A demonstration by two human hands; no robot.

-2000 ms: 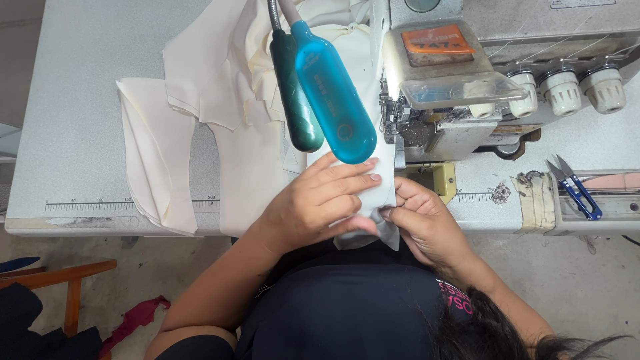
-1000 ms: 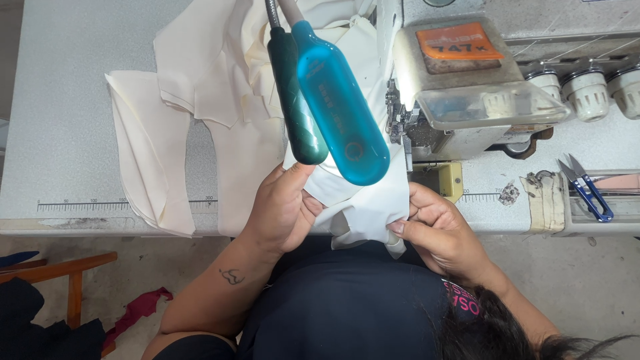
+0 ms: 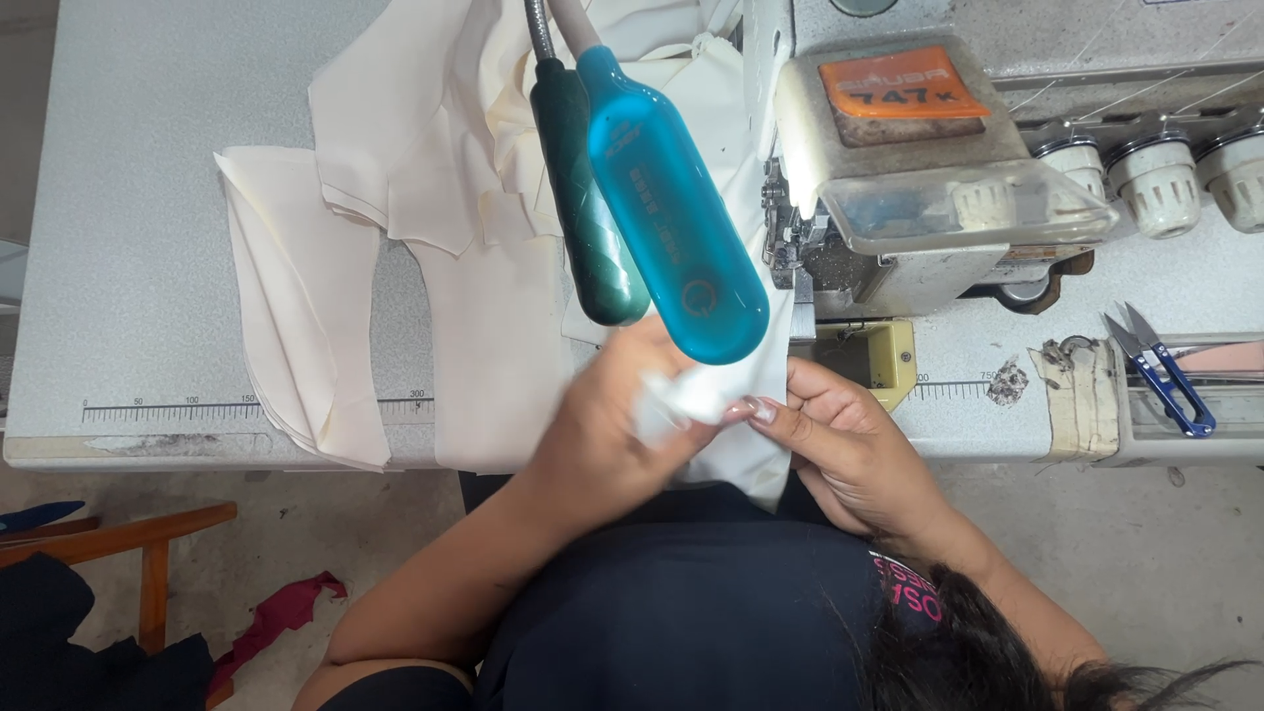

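White fabric point(image 3: 736, 459) hangs over the table's front edge, just left of an overlock sewing machine point(image 3: 908, 148). My left hand point(image 3: 622, 415), blurred, grips a bunched part of this fabric, its thumb near the right hand's fingertips. My right hand point(image 3: 849, 439) pinches the fabric edge between thumb and fingers, below the machine's presser foot area point(image 3: 785, 232). Two lamp heads, one teal point(image 3: 681, 217) and one dark green point(image 3: 588, 207), hide part of the fabric and the top of my left hand. Cream cut fabric pieces point(image 3: 494, 336) lie to the left.
Blue thread snips point(image 3: 1160, 370) lie at the right by a taped strip point(image 3: 1076, 400). A yellow metal bracket point(image 3: 894, 360) sits below the machine head, with thread tension dials point(image 3: 1153, 183) at the right. Another folded cream piece point(image 3: 301, 306) lies at left; a wooden chair point(image 3: 153, 573) stands below.
My left hand has moved toward the right hand and now grips bunched fabric. One second ago it was lower left of the lamp, farther from the right hand.
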